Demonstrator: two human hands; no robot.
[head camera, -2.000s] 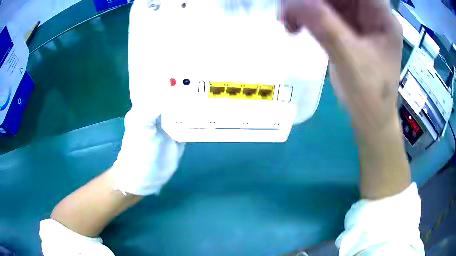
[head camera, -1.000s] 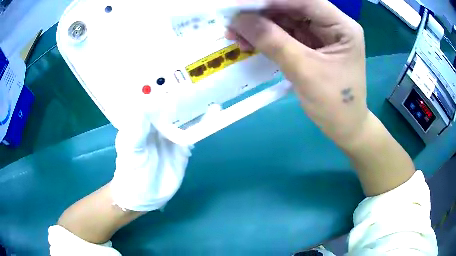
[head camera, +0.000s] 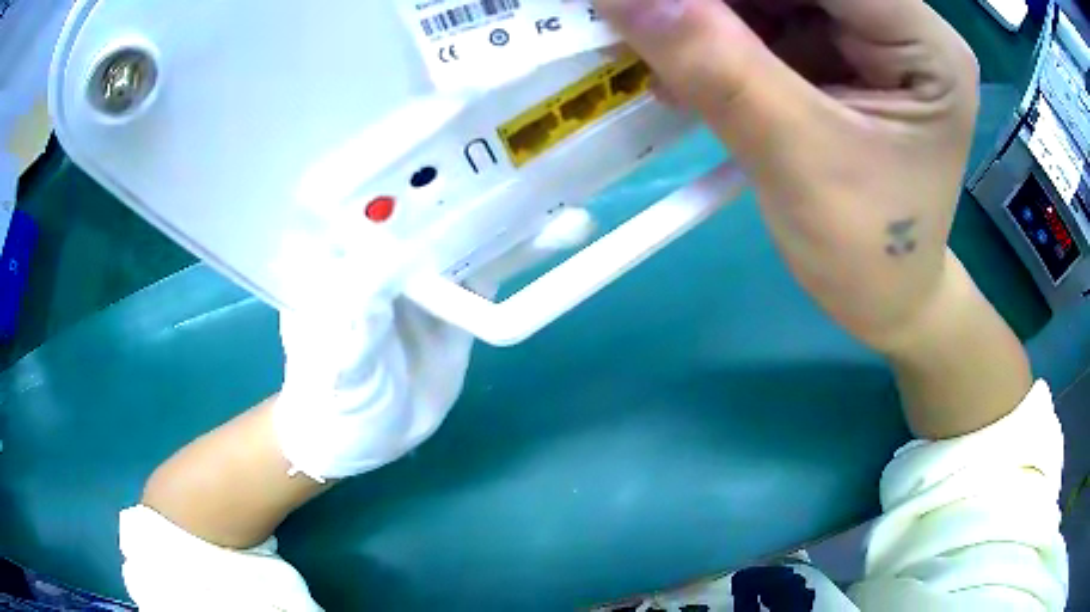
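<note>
A white router is held tilted above the mat, its port side towards me, cut off by the top edge. Yellow LAN ports, a red dot and a round metal connector show on it. A white barcode label lies on its face. My left hand, in a white glove, holds the router from below by its lower edge; its fingers are hidden. My bare right hand is at the label's right end, thumb on or over it; the other fingertips are hidden. The white stand loop extends below the ports.
A green-teal mat lies under the hands. A label dispenser with a red display stands at the right. A blue box edge shows at the far left. A white item is cut off at the top right.
The router has come closer and tilted, so its label and round connector show larger. My right hand came down to the label, then shifted slightly right. My left hand still supports the router.
</note>
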